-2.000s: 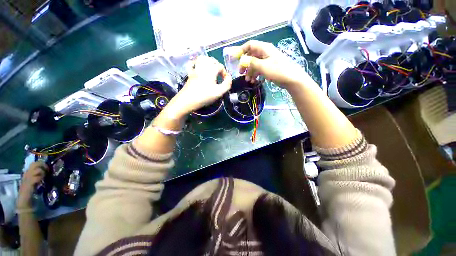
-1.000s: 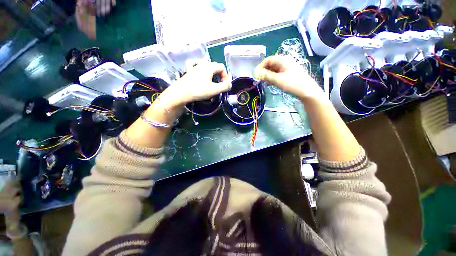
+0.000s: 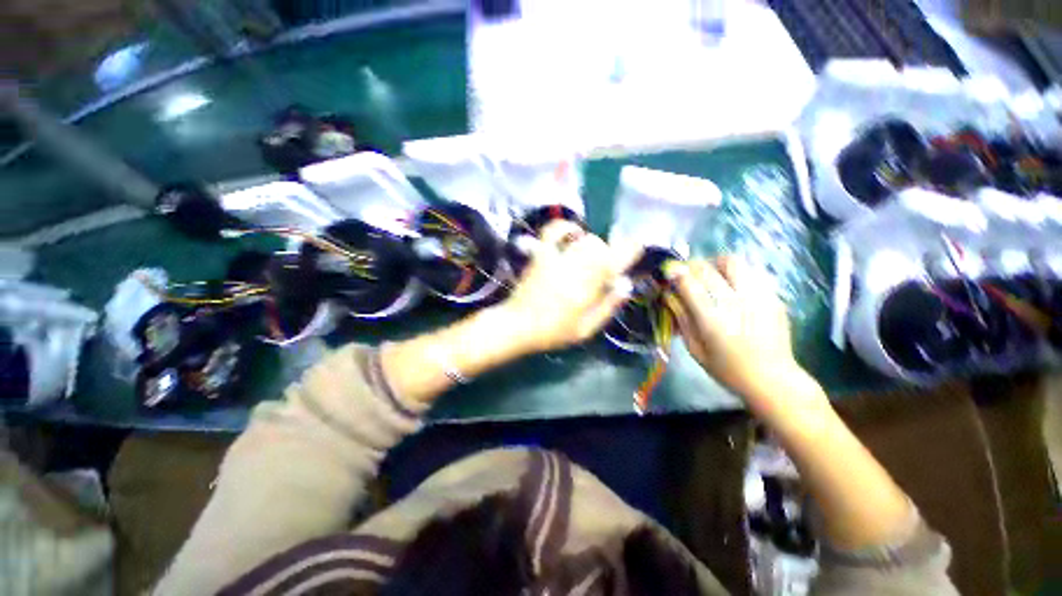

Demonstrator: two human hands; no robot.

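Observation:
A base housing with a white bracket (image 3: pixel 664 204) stands in front of me, its black cup mostly covered by my hands. Red, yellow and orange leads (image 3: pixel 653 378) hang from its front. My left hand (image 3: pixel 568 285) is at the left rim of the cup, fingertips bent together. My right hand (image 3: pixel 724 314) is at the right side of the cup, fingertips over the opening near the leads. The image is blurred, and I cannot tell if either hand grips a ring or a wire.
More housings (image 3: pixel 370 262) stand in a row at left, with small black camera heads (image 3: pixel 157 384) beyond. A whitish heap of rings (image 3: pixel 774 239) lies right of the housing. Two rows of housings (image 3: pixel 903 279) are far right. A white sheet (image 3: pixel 629 82) lies behind.
Both hands have come down and closer together over the cup. The view has shifted, so the bench items appear farther right and lower. The other person's hands are out of view.

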